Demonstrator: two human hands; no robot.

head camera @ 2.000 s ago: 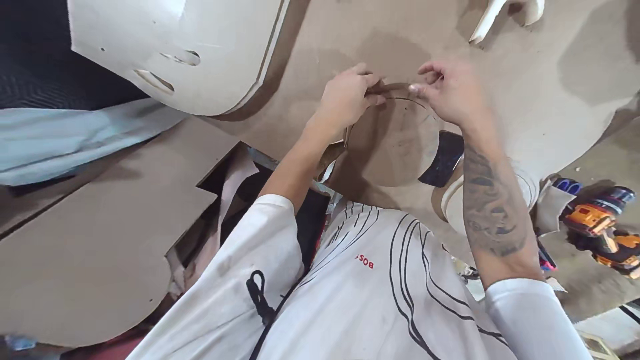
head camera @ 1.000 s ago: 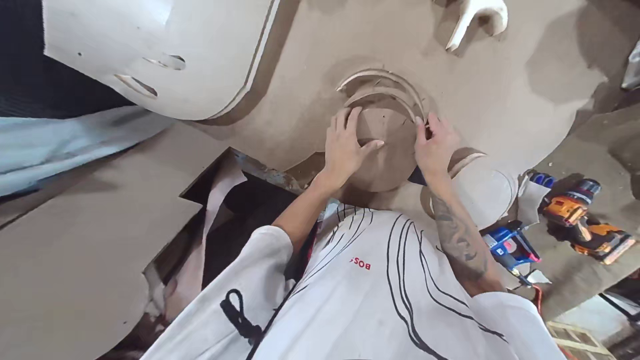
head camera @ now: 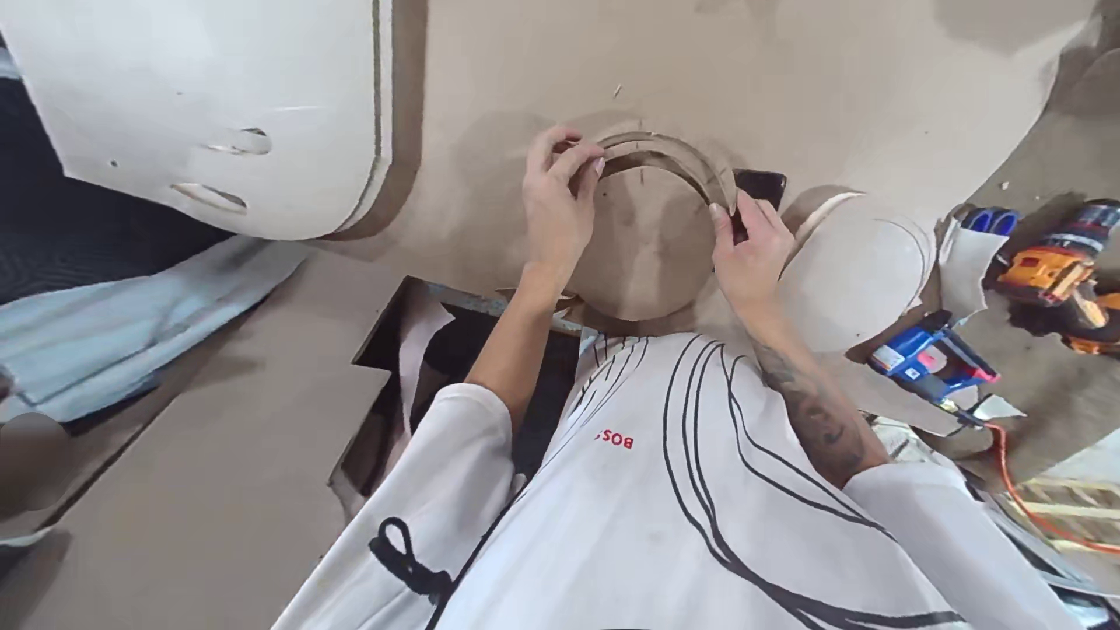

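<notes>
Both my hands hold a thin curved wooden piece [head camera: 672, 150], arched like part of a ring, over the far edge of a round flat disc [head camera: 643, 249]. My left hand [head camera: 560, 206] pinches its left end between thumb and fingers. At the right end, my right hand [head camera: 754, 249] grips it with thumb and fingertips. A second curved strip shows just inside the first; whether the two touch, I cannot tell. A dark flat object [head camera: 763, 186] lies partly behind my right hand. Right of that hand are pale rounded pieces [head camera: 853, 271].
A large pale panel [head camera: 210, 96] with two slots lies at the upper left. On the right are a blue air stapler or nailer [head camera: 932, 360] with an orange hose [head camera: 1006, 472], and an orange cordless drill [head camera: 1050, 271]. A dark opening [head camera: 472, 350] lies below my left forearm.
One second ago my left hand rested on the disc with the curved pieces beyond it; now it grips their left end. The arched piece has come closer to the disc's edge.
</notes>
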